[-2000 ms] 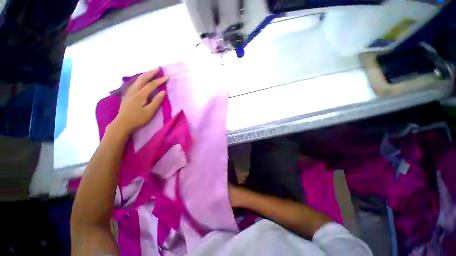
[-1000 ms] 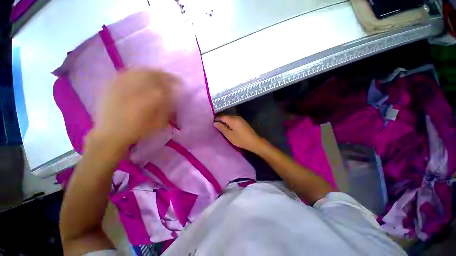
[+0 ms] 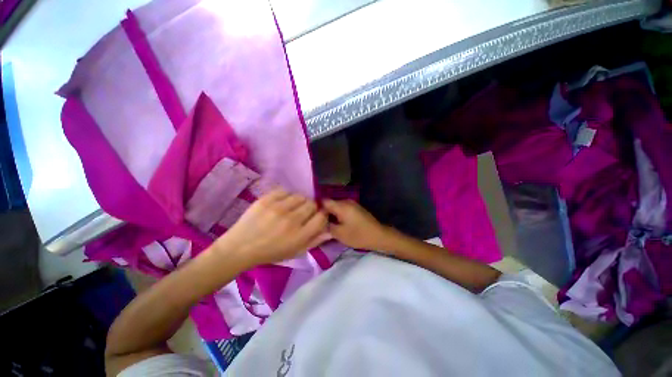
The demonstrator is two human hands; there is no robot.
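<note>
A garment panel (image 3: 243, 81), pale pink-lilac with magenta strips, lies on the white table and hangs over its front edge towards the lap. A magenta flap (image 3: 191, 147) with a pale pocket-like piece (image 3: 217, 193) is folded up on it. My left hand (image 3: 284, 224) grips the panel near its right edge, close to my body. My right hand (image 3: 354, 223) pinches the narrow magenta edge right beside it, fingertips almost touching the left ones. The fingertips partly hide the gripped edge.
The white table (image 3: 354, 66) has a silver measuring tape strip (image 3: 471, 62) along its front edge. A tangled magenta and pale bundle (image 3: 604, 184) lies at the right, below table level. A blue basket-like item (image 3: 225, 352) shows below the hanging fabric.
My left hand has come down from the panel on the table to meet my right hand at the edge. The view has tilted down, and the machine head is out of view.
</note>
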